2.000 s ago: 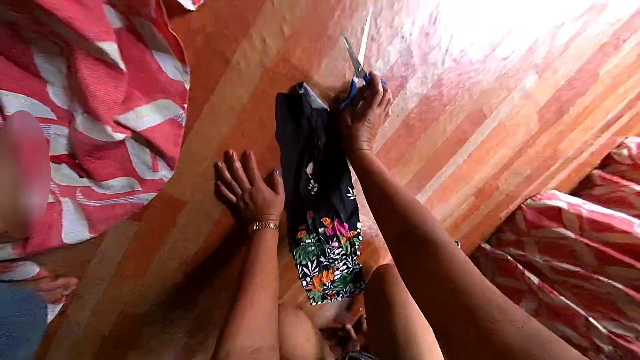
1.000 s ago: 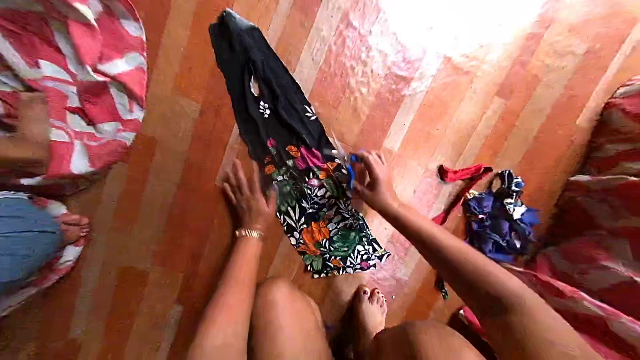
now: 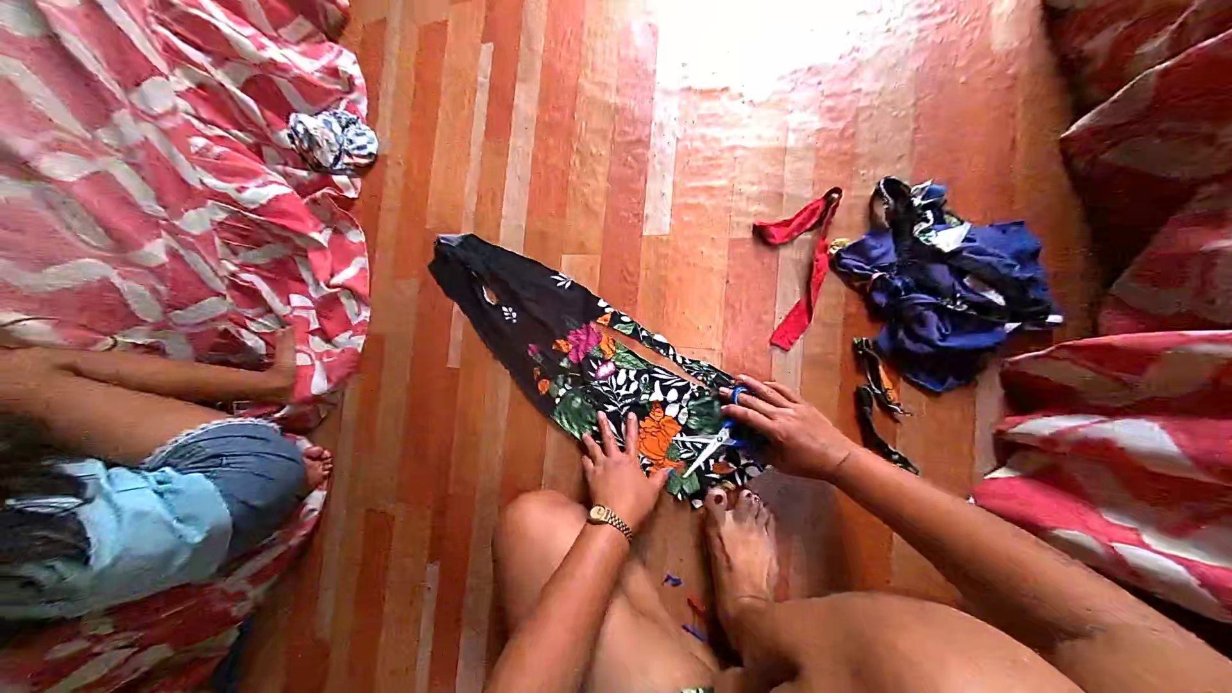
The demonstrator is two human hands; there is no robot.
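A black floral cloth (image 3: 616,380) lies on the wooden floor, with a long slit that parts a narrow strip from its right side. My left hand (image 3: 621,476) presses flat on its lower left part, fingers spread, a gold watch at the wrist. My right hand (image 3: 789,428) is at the cloth's lower right, by the lower end of the strip. It holds scissors (image 3: 707,449) with blue handles, their blades apart and pointing left over the print. Some of the handle is hidden by the fingers.
Right of the cloth lie a red fabric strip (image 3: 813,279), a dark blue fabric pile (image 3: 962,298) and black scraps (image 3: 876,395). Red patterned fabric hangs or lies at both sides. Another person (image 3: 144,500) is at the left; a balled cloth (image 3: 332,141) rests above. My foot (image 3: 746,549) touches the cloth's lower edge.
The scissors have moved from the cloth's top end, two seconds ago, down its right side to the lower end. A strip now stands apart along that side. The view has shifted.
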